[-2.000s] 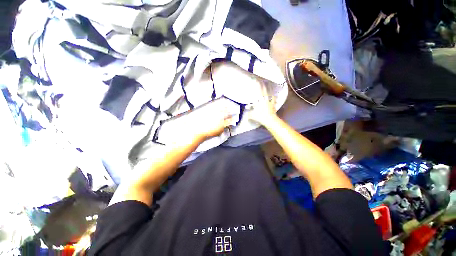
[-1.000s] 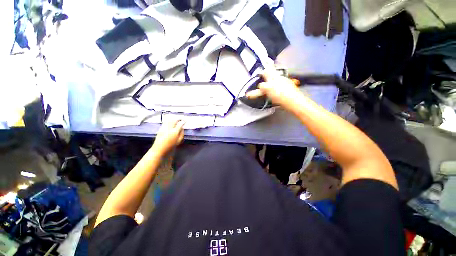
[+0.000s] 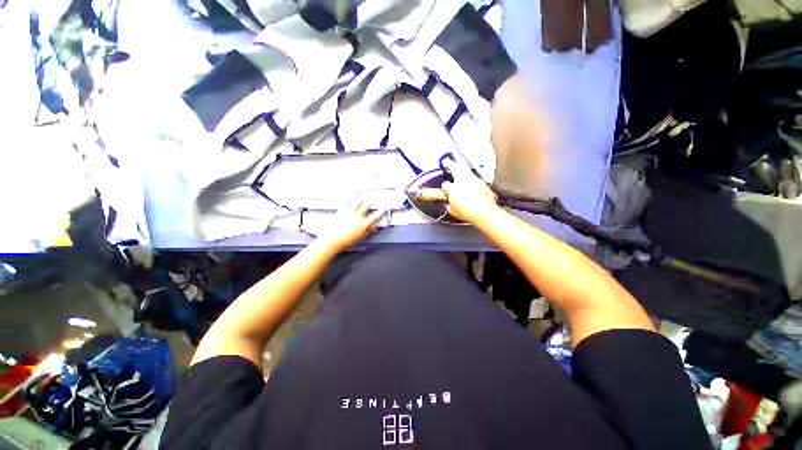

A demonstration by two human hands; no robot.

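Observation:
The pale garment with black strips (image 3: 229,198) lies spread on the pressing table near my body. Its black-outlined, elongated hexagonal panel (image 3: 330,180) lies flat. My right hand (image 3: 466,195) is closed around the handle of the steam iron (image 3: 426,204), whose pointed plate faces left at the panel's right end. The iron's underside and the cloth beneath it are hidden. My left hand (image 3: 356,224) rests on the garment's near edge, just below the panel, fingers somewhat spread; I see nothing held in it.
The dark iron hose (image 3: 563,215) runs right across the pale blue table (image 3: 576,114), past a brown scorched area. A brown patch (image 3: 576,25) is at the table's far right corner. Dark fabric heaps lie right, and a blue bundle (image 3: 132,373) lies below left.
Since one second ago, the iron has come closer to the table's near edge. My left hand has moved right along the garment's near edge. The view has shifted slightly.

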